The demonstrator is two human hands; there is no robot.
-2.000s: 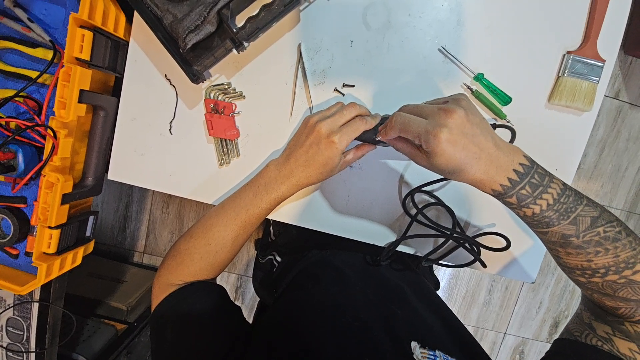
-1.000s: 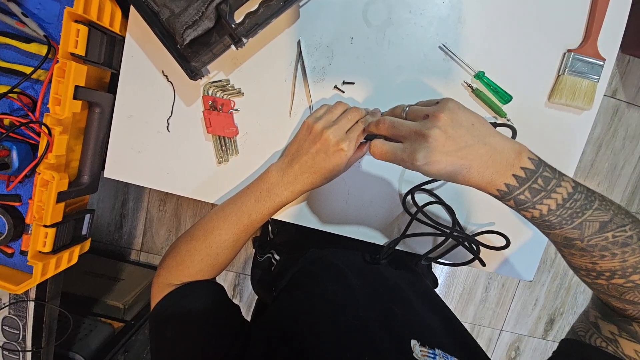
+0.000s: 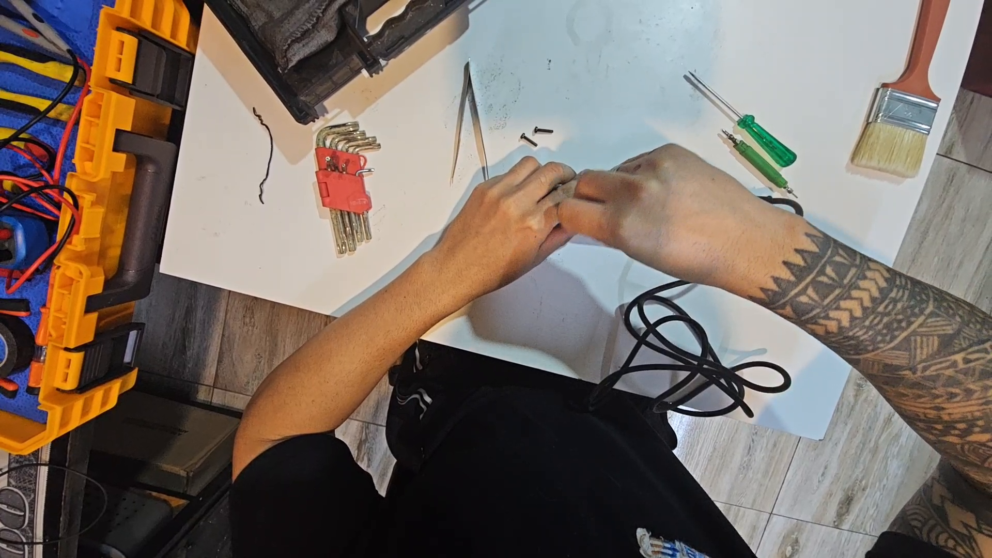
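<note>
Over the white tabletop, my left hand (image 3: 508, 221) and my right hand (image 3: 659, 209) meet, fingers closed together around something small that they hide. A black cable (image 3: 701, 356) lies in loose loops below my right wrist, and part of it passes under that hand. Two small dark screws (image 3: 535, 136) lie just beyond my left fingertips. Metal tweezers (image 3: 470, 120) rest beside my left hand, tips spread. Beyond my right hand are a green-handled screwdriver (image 3: 763, 141) and a green double-ended tool (image 3: 759, 163).
A red holder of hex keys (image 3: 343, 182) and a short black wire (image 3: 267, 155) lie at left. A black plastic housing (image 3: 298, 97) stands at the back, a paintbrush (image 3: 891, 139) at far right. An orange toolbox (image 3: 77, 310) with tools stands beyond the table's left edge.
Two seconds ago a small black part showed between my fingertips; now my fingers cover it. My right hand has turned slightly over my left fingertips.
</note>
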